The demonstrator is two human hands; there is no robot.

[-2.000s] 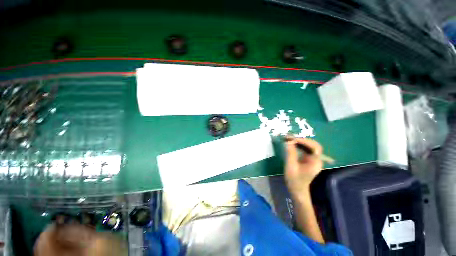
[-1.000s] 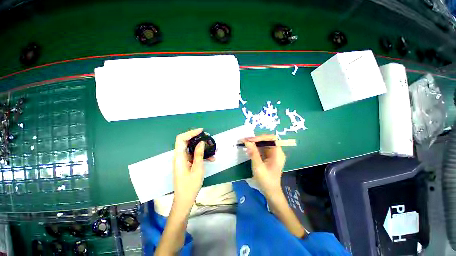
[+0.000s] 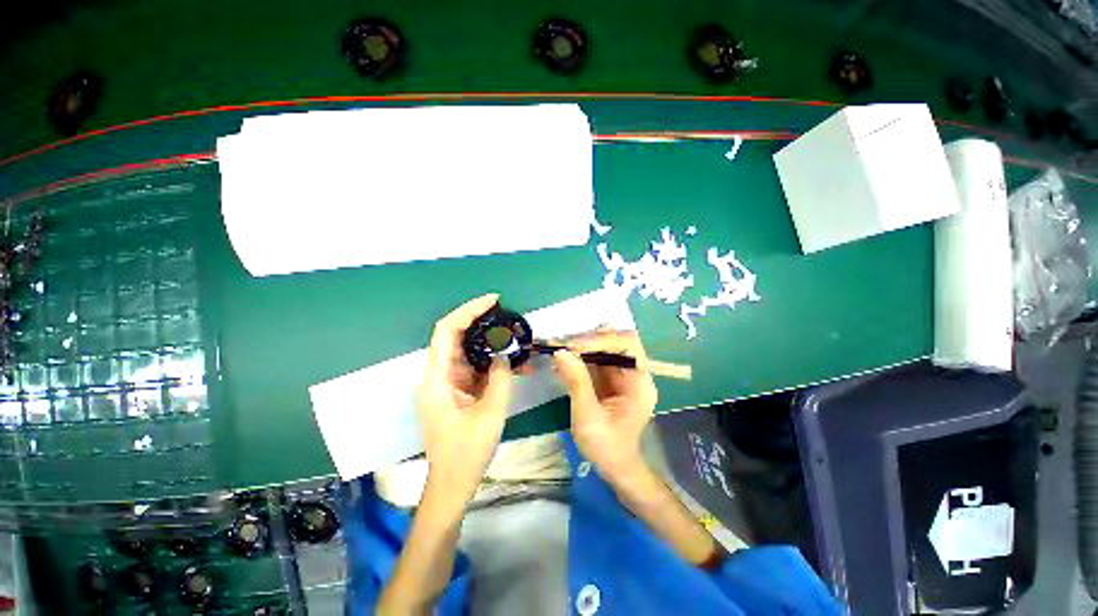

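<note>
My left hand (image 3: 464, 403) holds a round black housing (image 3: 499, 339) with a pale centre, face up, above the white strip. My right hand (image 3: 612, 403) holds a thin dark pointed tool (image 3: 602, 357) with a tan rear end. The tool's tip is at the right rim of the housing; whether it touches cannot be told. A small white spot shows on the housing's lower part. The white strip (image 3: 373, 421) lies slanted on the green mat under both hands. Small white die-cut pieces (image 3: 662, 271) lie in a loose heap beyond my right hand.
A stack of white sheets (image 3: 409, 187) lies behind the strip. A clear tray (image 3: 108, 361) is at left, with black housings (image 3: 248, 533) below the bench edge. At right are a white box (image 3: 865, 175), white roll (image 3: 975, 253), clear bag (image 3: 1054, 259) and dark bin (image 3: 867, 421). Housings sit on the conveyor (image 3: 464, 54).
The housing, first on the mat, was picked up by my left hand and is now turned face up. My right hand has moved left from the white pieces, bringing the tool's tip to the housing.
</note>
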